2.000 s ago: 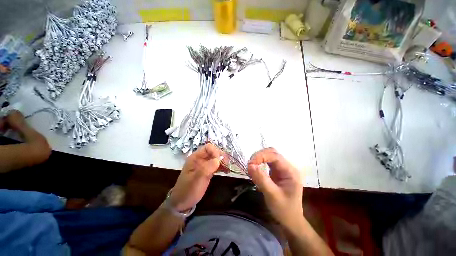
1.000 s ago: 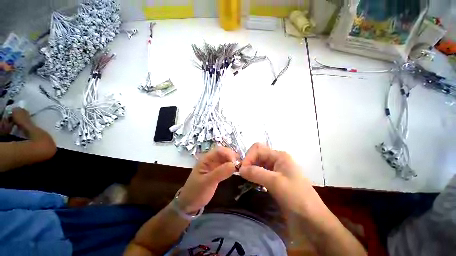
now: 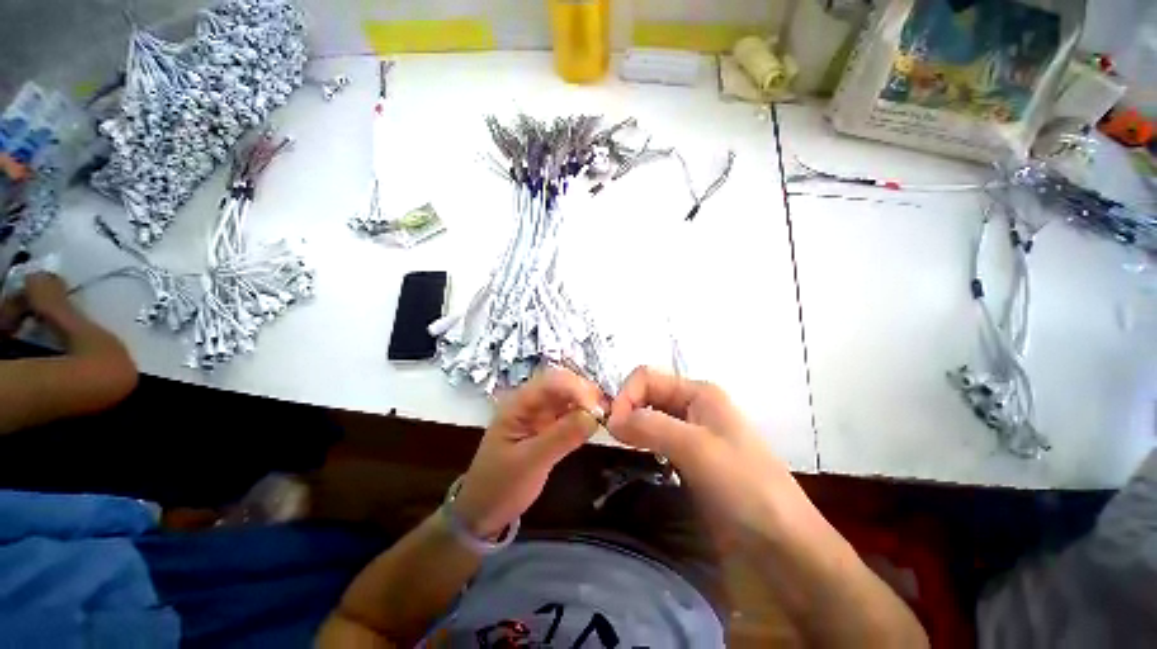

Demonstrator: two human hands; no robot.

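Observation:
My left hand [image 3: 539,425] and my right hand [image 3: 666,412] meet at the table's front edge, fingertips pinched together. Thin wire ends [image 3: 594,412] show between the fingertips; their far parts are hidden by the fingers. A grey and white piece [image 3: 641,478] shows below my right hand, under the table edge; I cannot tell whether it joins the wires. A bundle of white cables [image 3: 523,273] lies just beyond my hands, dark wire ends away and white plugs near me.
A black phone [image 3: 419,316] lies left of the bundle. Further left are a smaller cable bundle [image 3: 226,273], a large cable pile [image 3: 197,108] and another person's arm [image 3: 64,355]. A yellow cylinder [image 3: 580,38] and a tote bag [image 3: 958,76] stand at the back. More cables [image 3: 1002,317] lie right.
My hands were apart with thin wires stretched between them two seconds ago; now their fingertips meet. Since one second ago they have barely moved.

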